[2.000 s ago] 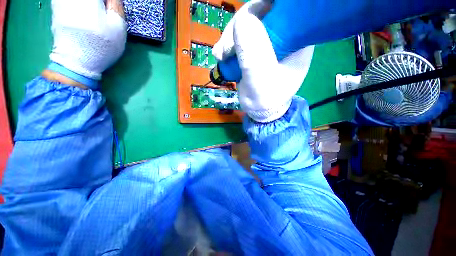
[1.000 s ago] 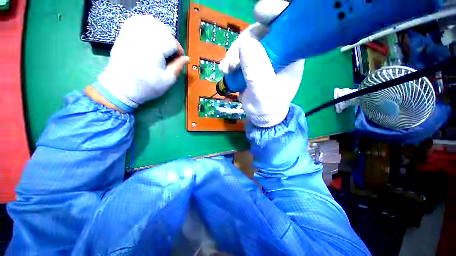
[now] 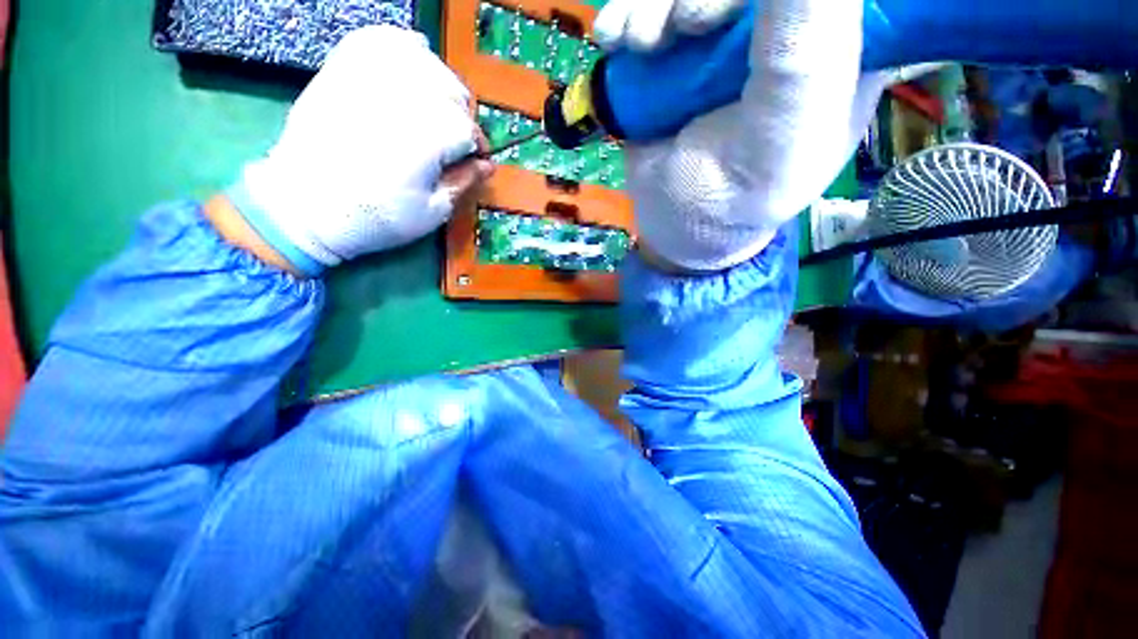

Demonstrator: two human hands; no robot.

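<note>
My right hand [image 3: 718,181], in a white glove, grips the blue electric screwdriver [image 3: 680,90]. Its black-and-yellow nose points left, and the thin dark bit [image 3: 519,141] reaches my left fingertips over the left edge of the orange jig [image 3: 537,286]. My left hand [image 3: 368,156], also gloved, has bare fingertips pinched together at the bit's tip; any screw there is too small to make out. Green circuit boards show in the jig's three slots: top [image 3: 530,40], middle [image 3: 587,162] and bottom [image 3: 549,242]. The jig's right side is hidden by my right hand and the tool.
A black tray of silvery screws [image 3: 287,28] lies at the upper left on the green mat [image 3: 94,125], cut off by the top edge. A white desk fan [image 3: 961,219] stands at the right, with a black cable crossing it. A red surface shows at the far left.
My left hand has moved from the tray to the jig's left edge. The screwdriver has lifted up from above the lower boards, and its bit now meets my left fingertips. The view has shifted slightly.
</note>
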